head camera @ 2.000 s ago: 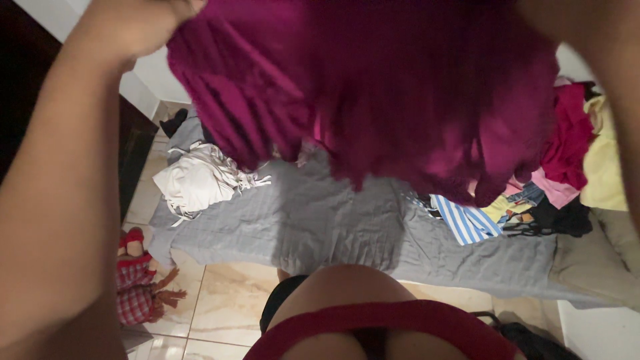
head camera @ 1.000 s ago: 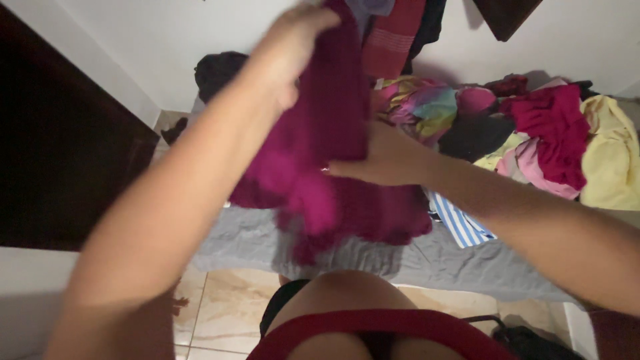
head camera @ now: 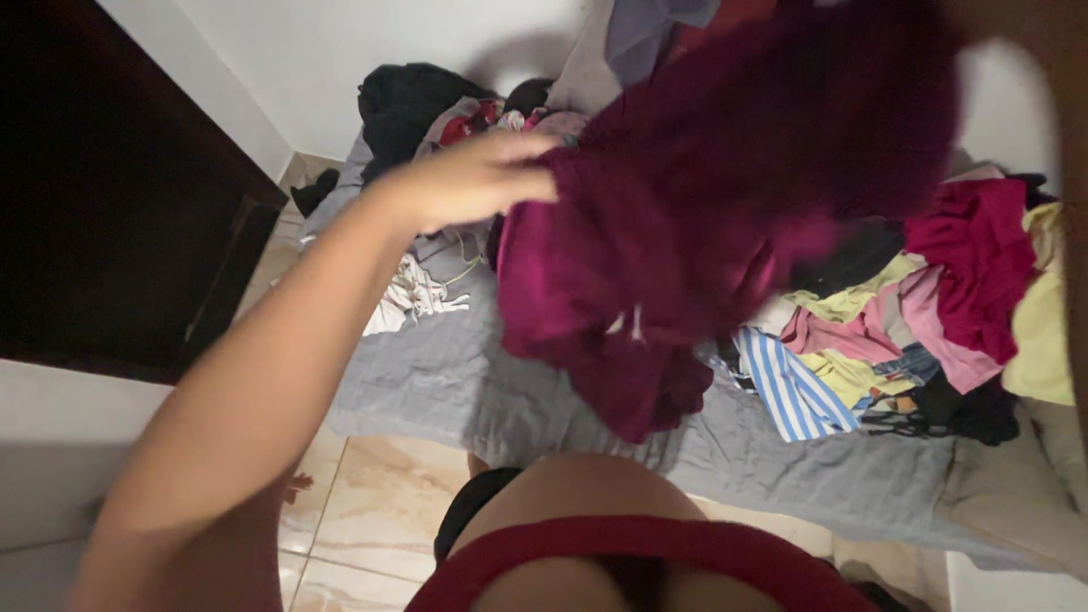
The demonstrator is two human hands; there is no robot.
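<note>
A dark magenta garment point(head camera: 663, 229) hangs in the air over the bed, blurred by motion. My left hand point(head camera: 484, 183) grips its left edge between thumb and fingers. My right arm point(head camera: 1020, 51) rises at the top right, blurred and dark. The right hand itself cannot be made out behind or beside the cloth. Under and around the garment lie a white garment with cords point(head camera: 412, 293), a black cloth point(head camera: 408, 110), a blue-and-white striped cloth point(head camera: 795, 387) and a crimson garment point(head camera: 973, 263).
A grey bedspread point(head camera: 544, 408) covers the narrow bed along the wall. Pink, yellow and black clothes are heaped at its right side, by a beige pillow point(head camera: 1003, 476). A dark door point(head camera: 110, 212) stands at the left. Tiled floor point(head camera: 374, 501) shows in front of the bed.
The magenta garment, bunched between both hands a second ago, is spread wider to the right. My right arm has moved up and to the right. More of the clothes at the bed's left end show.
</note>
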